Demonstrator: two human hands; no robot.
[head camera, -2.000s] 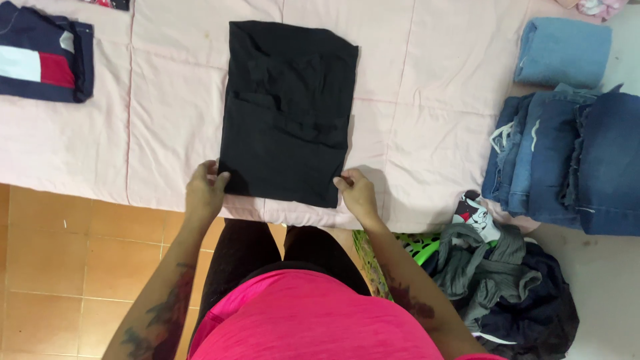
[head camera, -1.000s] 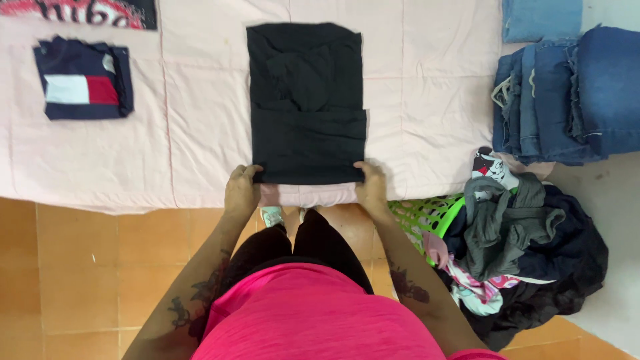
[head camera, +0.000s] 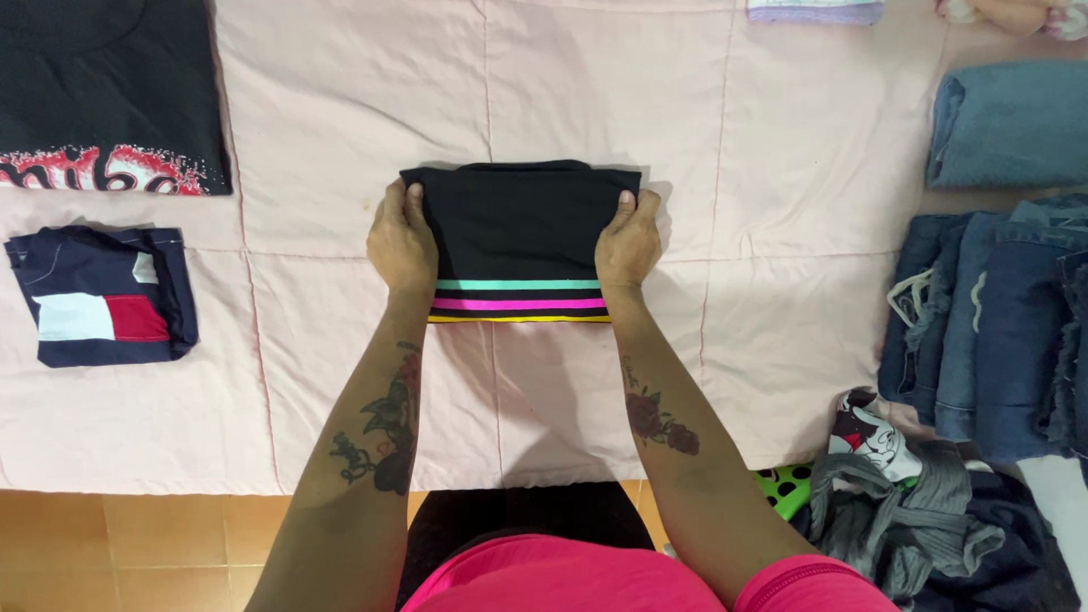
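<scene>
A folded black garment (head camera: 518, 225) lies on a pale pink quilted bedspread (head camera: 340, 382), with green, pink and yellow stripes across its near edge. My left hand (head camera: 404, 238) grips its far left corner, the thumb on top. At the far right corner, my right hand (head camera: 629, 242) holds it in the same way. The fingers under the cloth are partly hidden.
Far left is a black printed T-shirt (head camera: 102, 93), with a navy garment with white and red blocks (head camera: 102, 319) nearer. Folded jeans (head camera: 1020, 323) and blue denim (head camera: 1011, 127) lie at right. Below them, a green basket (head camera: 782, 489) stands beside heaped clothes (head camera: 901, 518).
The black garment has been folded over into a shorter bundle, and its coloured stripes now show. Both hands have moved from its near corners to its far corners.
</scene>
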